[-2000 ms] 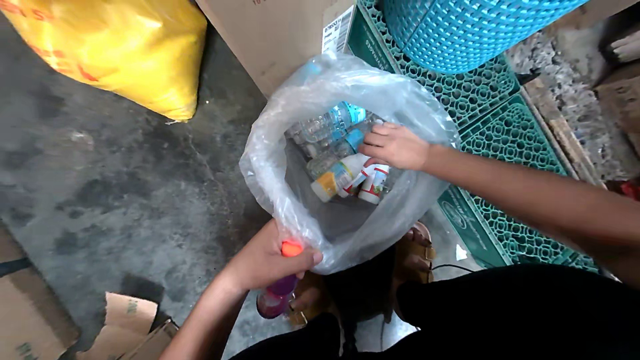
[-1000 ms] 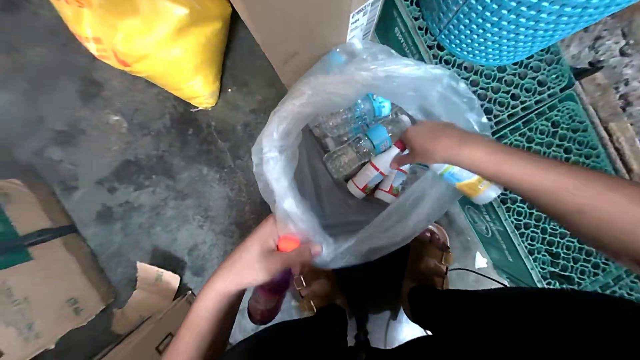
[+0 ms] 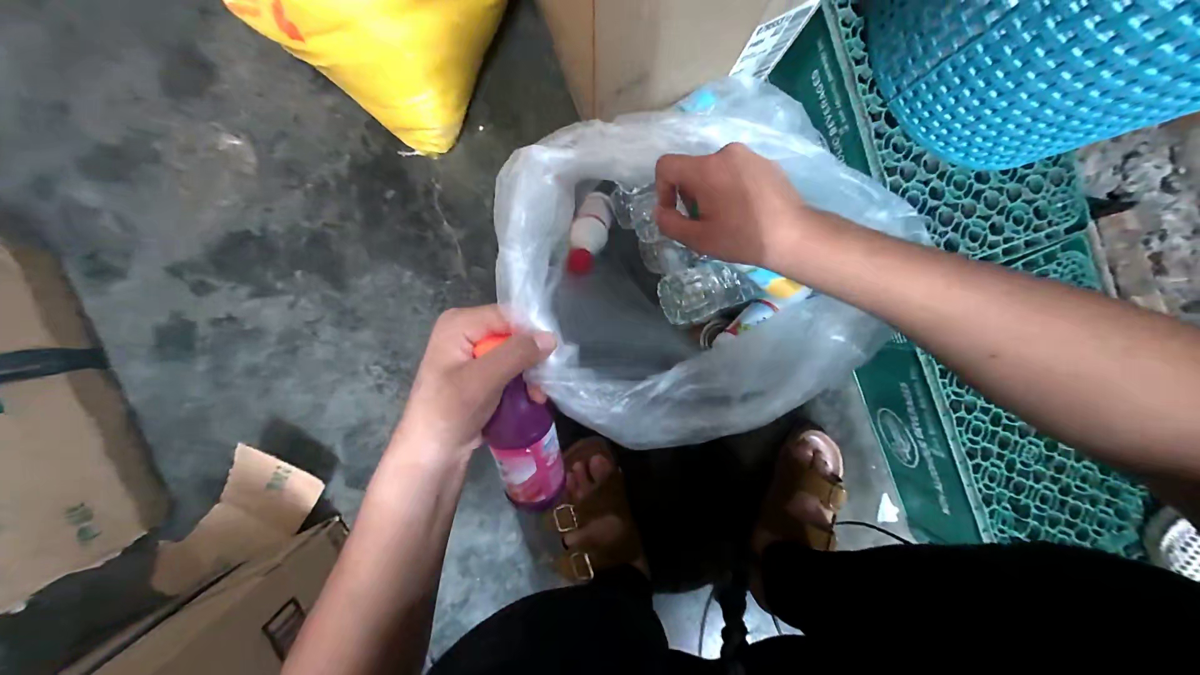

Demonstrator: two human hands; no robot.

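Observation:
A clear plastic bag (image 3: 647, 412) stands wide at the mouth between my feet and a cardboard box. My left hand (image 3: 478, 375) grips its near-left rim together with a purple bottle (image 3: 525, 445) with an orange cap, which hangs outside the bag. Over the bag's far right part, my right hand (image 3: 731, 206) has curled fingers near clear plastic bottles; something small and green shows at the fingers, but I cannot tell what it is. Inside lie a white bottle with a red cap (image 3: 591, 232), a clear plastic bottle (image 3: 703, 292) and a can (image 3: 750, 319).
A yellow sack (image 3: 403, 66) lies on the concrete floor at the upper left. Cardboard boxes (image 3: 56, 450) stand at the left, and another cardboard box (image 3: 647, 47) is behind the bag. Green plastic crates (image 3: 1012, 450) and a blue woven basket (image 3: 1022, 75) are at the right.
The bottles in the bag lie differently, and a red-capped white one now shows at its left side. The white and yellow bottle seen by my right wrist a second ago is no longer there.

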